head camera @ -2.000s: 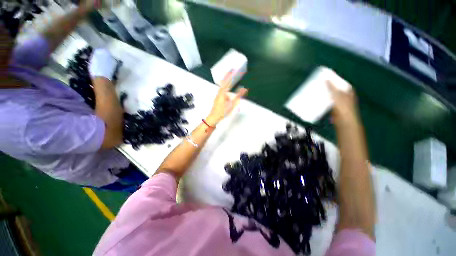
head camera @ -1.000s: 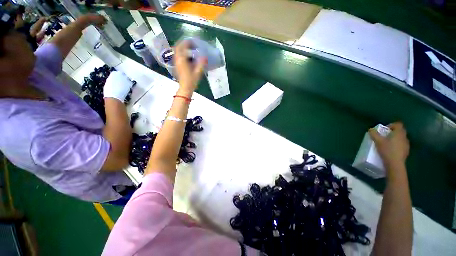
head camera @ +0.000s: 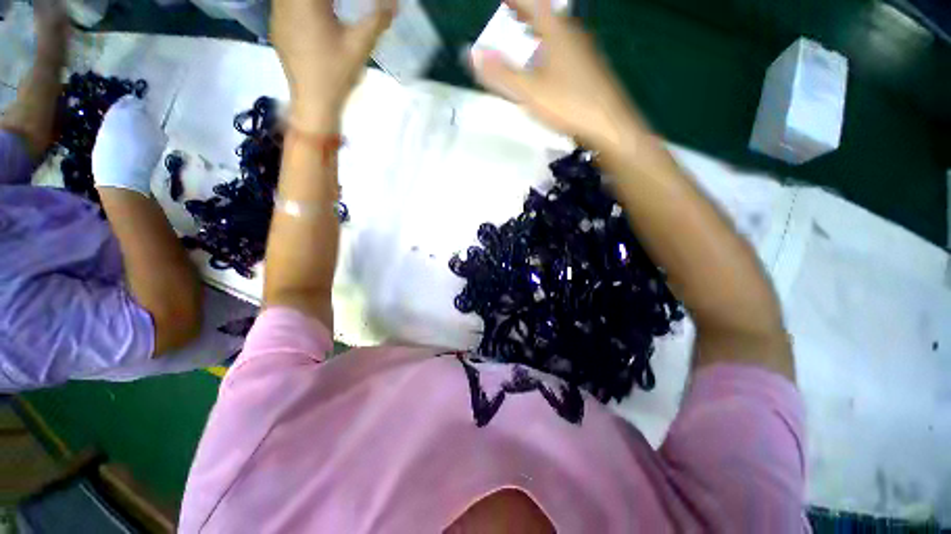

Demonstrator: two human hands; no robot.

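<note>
My left hand is at the top edge, blurred, with its fingertips cut off. Its thumb stands apart, and a pale blur shows beside it; I cannot tell whether it holds anything. My right hand is blurred at the top centre, with thumb and fingers around a white product box over the near side of the belt. Another white product box stands upright on the belt at right. A large pile of looped black cables lies on the white table in front of me.
The dark green belt runs along the table's far side. A smaller cable heap lies left of my left forearm. A neighbouring worker in lilac is at far left, with a white-gloved hand beside another heap. A pale open carton shows at the top.
The view has tilted downward. My right hand has let go of the box at right and moved left to another box. The bagged product seen in my left hand is no longer clearly visible.
</note>
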